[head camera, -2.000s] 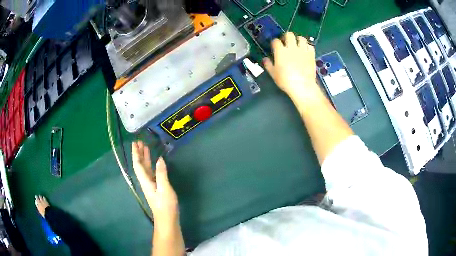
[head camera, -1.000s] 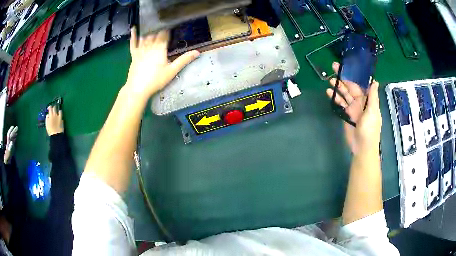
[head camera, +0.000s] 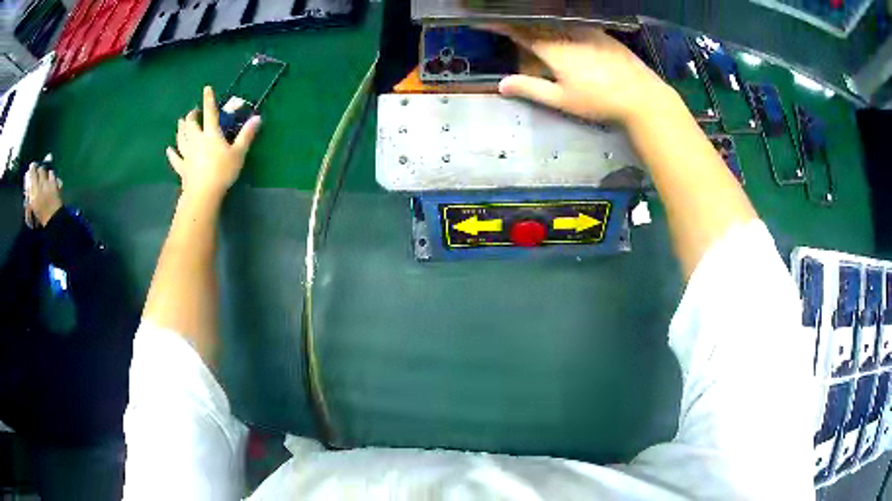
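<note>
My left hand (head camera: 210, 152) is at the upper left with its fingers spread, at the near, dark blue end of a phone frame (head camera: 269, 73) lying on the green mat. My right hand (head camera: 587, 78) is at the press, thumb at the near edge of another phone frame (head camera: 469, 66) in the orange-edged nest (head camera: 406, 80). This frame's dark blue camera end shows left of the hand; its other end is hidden. The fingertips are partly hidden near the silver press block (head camera: 528, 15). The press base plate (head camera: 474, 147) is in front.
The control panel (head camera: 479, 240) with its red button (head camera: 528, 233) faces me. A thin hose (head camera: 313, 235) runs down left of the press. Loose frames (head camera: 778, 137) lie upper right, a white blister tray (head camera: 829, 362) right, black (head camera: 235, 24) and red trays (head camera: 96, 34) upper left. Another person's hand (head camera: 42, 193) is left.
My left hand has left the press and moved left to a frame on the mat. My right hand has carried the frame it held from the right side to the nest. The view has shifted.
</note>
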